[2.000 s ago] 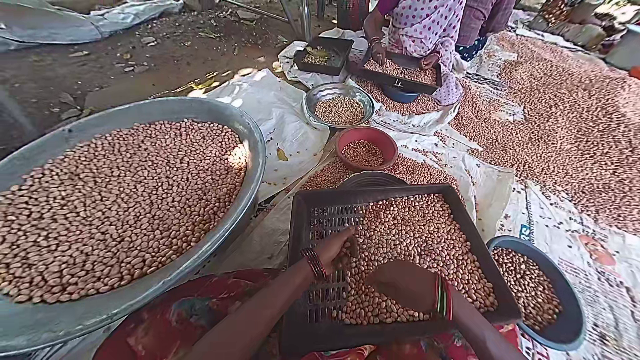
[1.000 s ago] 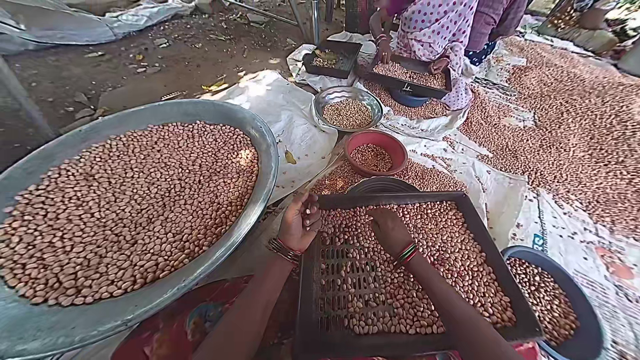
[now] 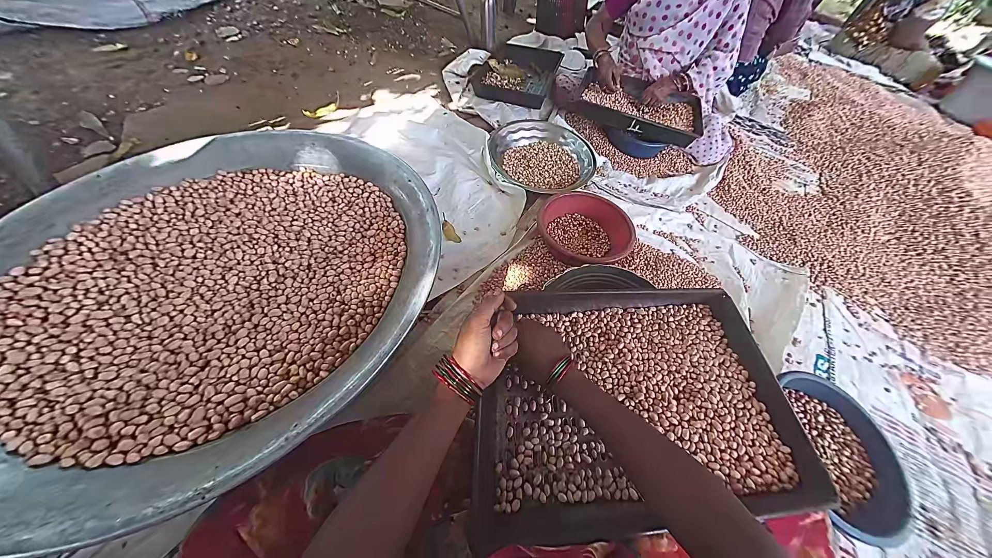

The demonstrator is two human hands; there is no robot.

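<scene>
A black slotted plastic tray (image 3: 783, 434), full of reddish-brown nuts or seeds (image 3: 666, 372), lies over my lap. My left hand (image 3: 487, 341), its fingers curled, is at the tray's far left corner; whether it holds anything is not visible. Beside it, inside the same corner, my right hand (image 3: 539, 350) is low over the nuts, with its fingers hidden behind the back of the hand. Slots show through thinner nuts in the left part of the tray. To the left a large oval metal tub (image 3: 418, 232) holds a broad layer of the same kind of nuts.
Beyond the tray stand a red bowl (image 3: 620, 225) and a steel bowl (image 3: 504, 139), both with nuts. A blue-grey basin (image 3: 891, 473) is at the right. Another person (image 3: 682, 39) handles a black tray (image 3: 690, 128). Nuts are heaped on white sacks (image 3: 775, 294).
My right hand has moved left across the tray to beside my left hand. The left part of the tray, where slots lay largely bare, now has more nuts over it.
</scene>
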